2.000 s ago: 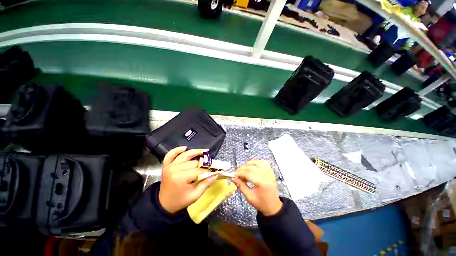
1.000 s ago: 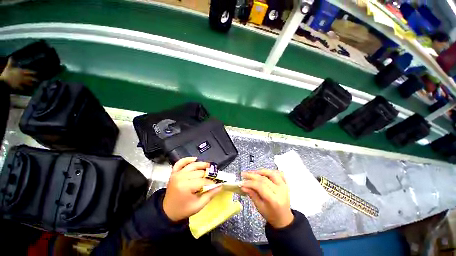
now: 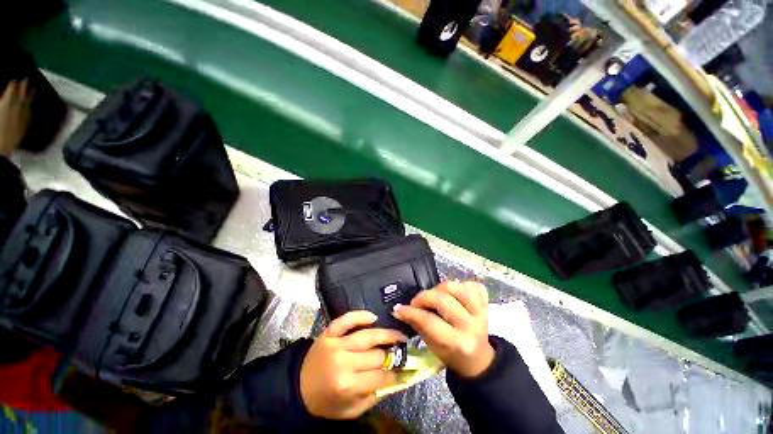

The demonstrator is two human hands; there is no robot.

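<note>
A black box-shaped unit [image 3: 347,275] lies on the silvery bench with its panel up. A small dark label with pale print [image 3: 392,291] is on that panel. My right hand [image 3: 453,326] is over the panel's lower right, with finger and thumb pinched at a small pale piece [image 3: 397,308]. My left hand [image 3: 343,369] is at the unit's near edge and holds a dark label strip with white print [image 3: 395,356] and yellow backing paper [image 3: 415,370], partly hidden by the hands.
Another black unit with a grey disc [image 3: 323,215] lies behind. Black units with handles [image 3: 152,297] stand at left. A person's hand [image 3: 13,114] shows at the left edge. Black units [image 3: 596,240] stand along the green conveyor [image 3: 280,127]. A perforated strip [image 3: 585,398] lies at right.
My hands have moved from above the yellow paper to the unit's panel, the right hand now over it. The view has turned. A second unit with a disc came in behind the first since the earliest frame.
</note>
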